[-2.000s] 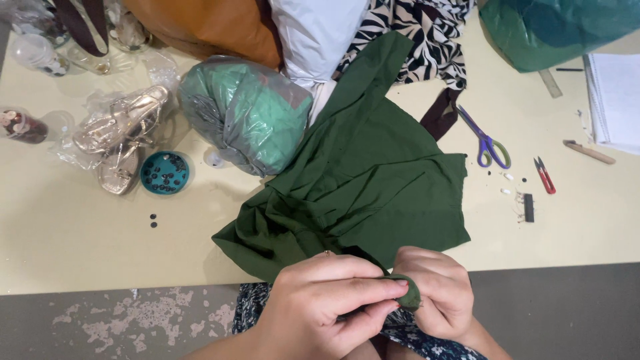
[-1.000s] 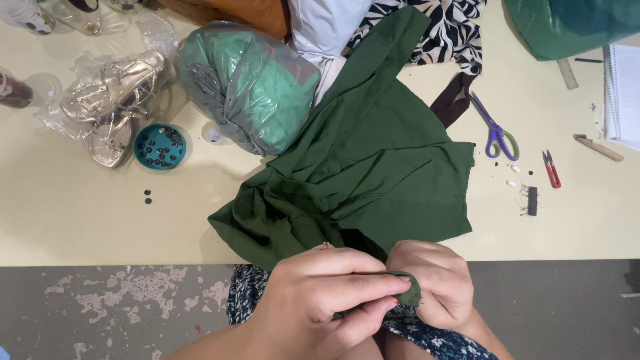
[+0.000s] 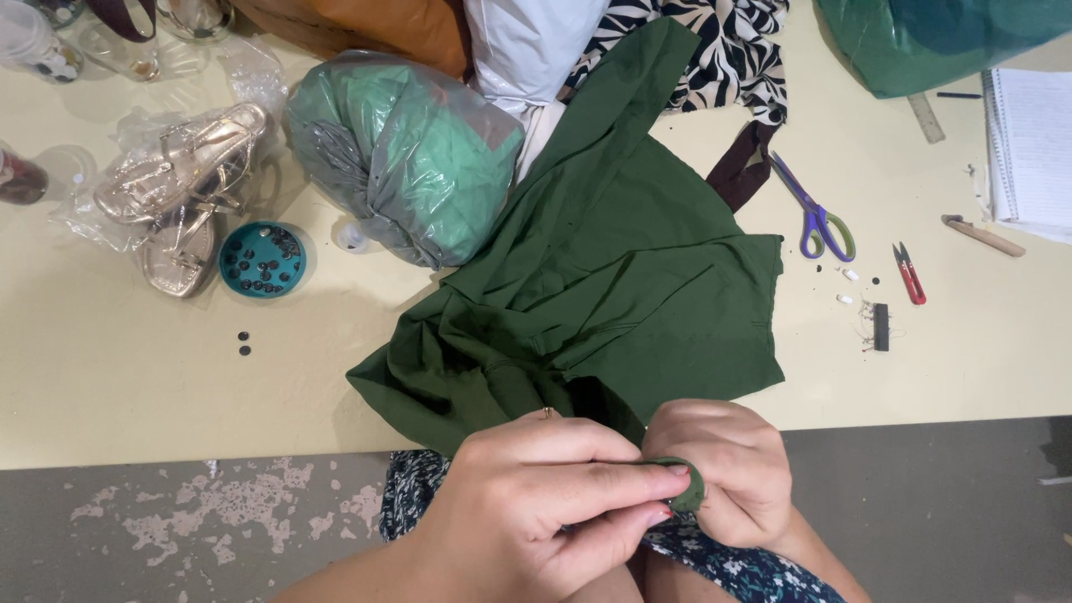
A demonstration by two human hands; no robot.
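Note:
Dark green fabric (image 3: pixel 636 276) lies wrinkled across the table and over its front edge. My left hand (image 3: pixel 553 494) pinches a small folded part of this fabric between thumb and fingers, near the lap. My right hand (image 3: pixel 724 469) is closed against the same fold from the other side; whether it holds a needle or thread is hidden. A teal dish (image 3: pixel 262 260) of dark buttons stands to the left, with two loose dark buttons (image 3: pixel 244 343) below it. Purple-handled scissors (image 3: pixel 812 209), red thread snips (image 3: pixel 909 275) and a black block with pins (image 3: pixel 880 327) lie to the right.
Gold sandals (image 3: pixel 180 184) in clear plastic lie at the left. A plastic bag of green cloth (image 3: pixel 410 159) stands beside the fabric, with orange (image 3: pixel 377 29) and white bags (image 3: pixel 532 50) behind. At the right are a spiral notebook (image 3: pixel 1034 151), a ruler (image 3: pixel 926 120) and a green bag (image 3: pixel 930 42).

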